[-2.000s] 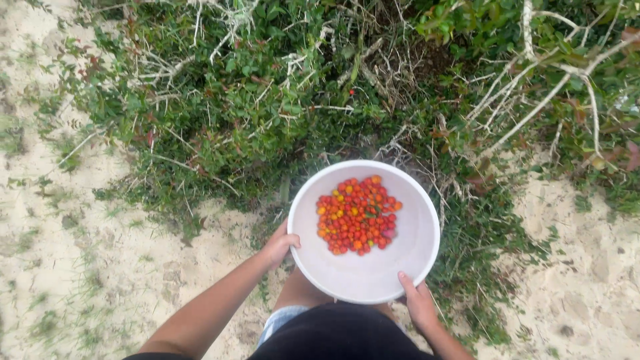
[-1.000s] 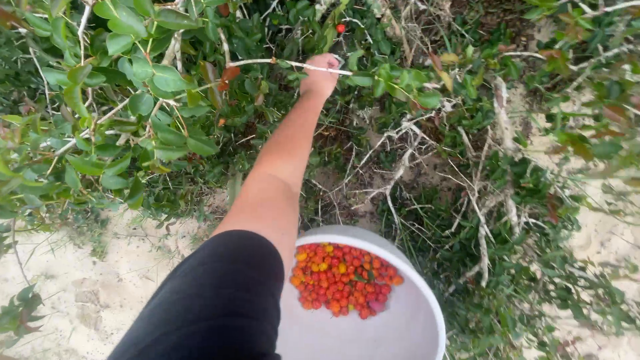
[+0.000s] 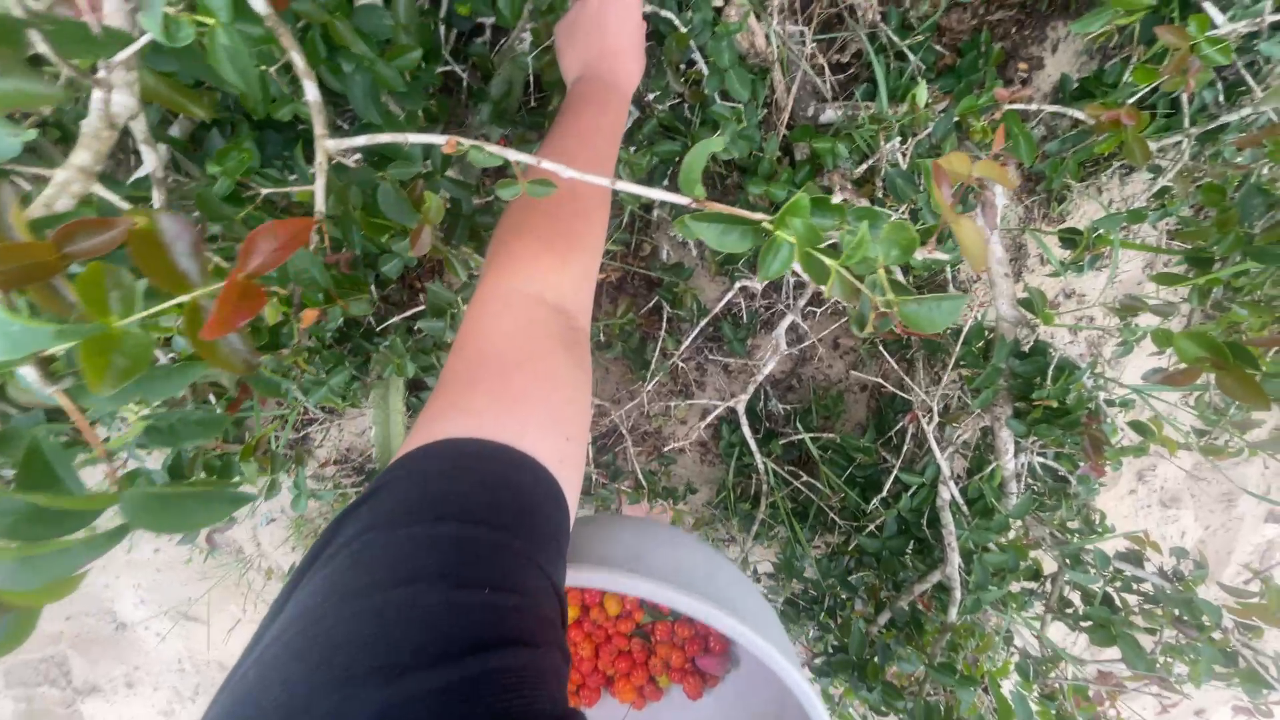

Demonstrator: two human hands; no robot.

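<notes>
My left hand (image 3: 602,38) reaches into the leafy shrub at the top edge of the head view. Its fingers are cut off by the frame, so what they touch is hidden. Below it, my forearm passes behind a thin pale branch (image 3: 560,170). A white bowl (image 3: 690,560) is at the bottom centre, partly covered by my black sleeve. Small red and orange ribbed berries (image 3: 640,650), with a few yellow ones, lie inside it. My right hand is out of view. A small skin-coloured patch shows just beyond the bowl's far rim; I cannot tell what it is.
Glossy green leaves and reddish leaves (image 3: 262,248) stand close at the left. Dry forked twigs (image 3: 775,350) spread right of my arm, and a thicker pale stem (image 3: 1000,300) rises farther right. Sandy ground (image 3: 1180,520) shows between the plants.
Both hands held the bowl two seconds ago; my left hand has since left it and reached up into the shrub. The view has moved closer to the branches. The bowl now sits lower in view.
</notes>
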